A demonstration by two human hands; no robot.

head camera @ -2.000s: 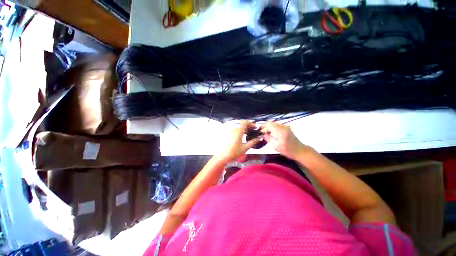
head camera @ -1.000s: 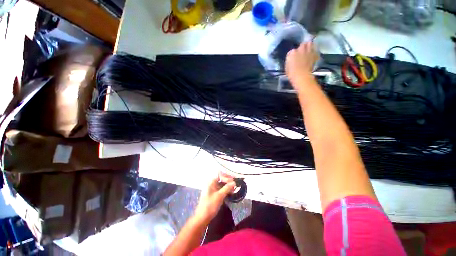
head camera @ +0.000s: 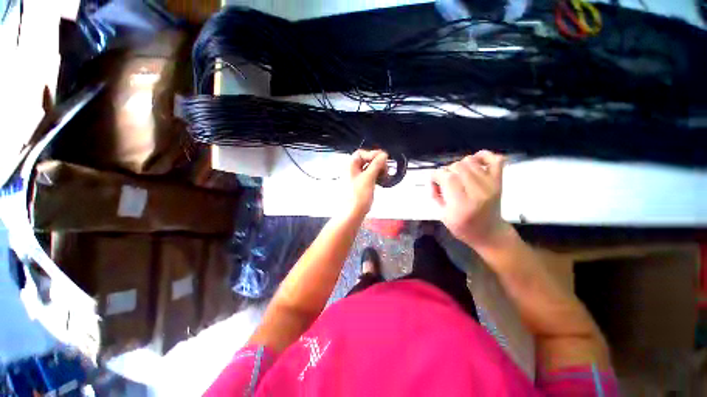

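My left hand (head camera: 367, 172) holds a small black coiled cable (head camera: 394, 170) by its left side, at the table's front edge. My right hand (head camera: 473, 190) is to the right of the coil, apart from it, with its fingers curled. Whether a tie is in its fingertips is too small to tell. The black cable pile (head camera: 310, 128) lies along the table behind both hands, in two long strands looped at the left end.
Red and yellow scissors (head camera: 578, 18) lie behind the pile. The clear tie holder (head camera: 481, 9) is cut off at the top. Brown parcels (head camera: 93, 198) are stacked left. An open carton (head camera: 558, 260) stands below the table at right. An orange-red thing (head camera: 385, 226) shows under the table edge.
My right hand has come back from the clear holder behind the pile to the front edge. My left hand still holds the coil. The view has shifted, and the blue cap is out of view.
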